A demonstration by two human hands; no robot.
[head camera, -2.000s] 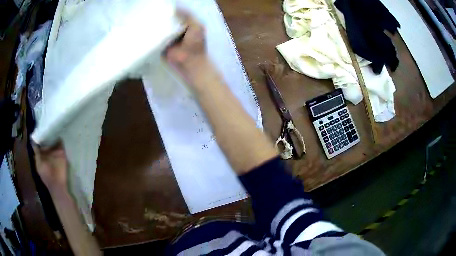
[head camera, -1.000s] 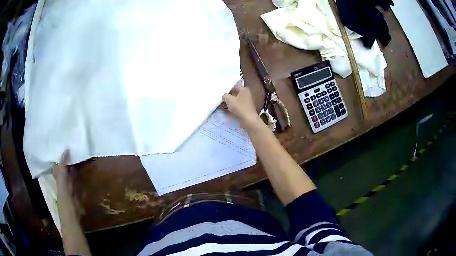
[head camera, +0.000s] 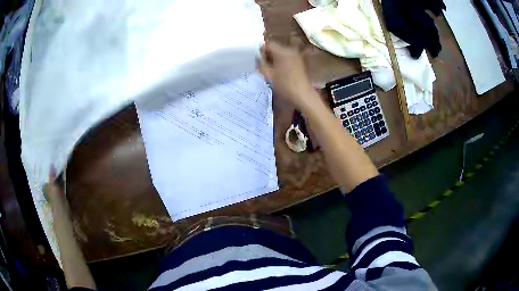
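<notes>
A large white fabric spreads over the left and middle of the table, its near edge raised and blurred. Under it lies a white paper pattern with printed diagonal lines; its near part shows and the fabric hides the rest. My left hand holds the fabric's near left corner. My right hand is blurred and closed on the fabric's right edge, above the pattern's right side.
Scissors lie right of the pattern, mostly hidden by my right forearm. A calculator, cream fabric, a wooden ruler, black fabric and a white strip are farther right. The brown table's near edge curves below.
The fabric came down flat over the pattern, then its near edge lifted and moved away, showing more printed lines. My right hand has moved farther up the table since one second ago.
</notes>
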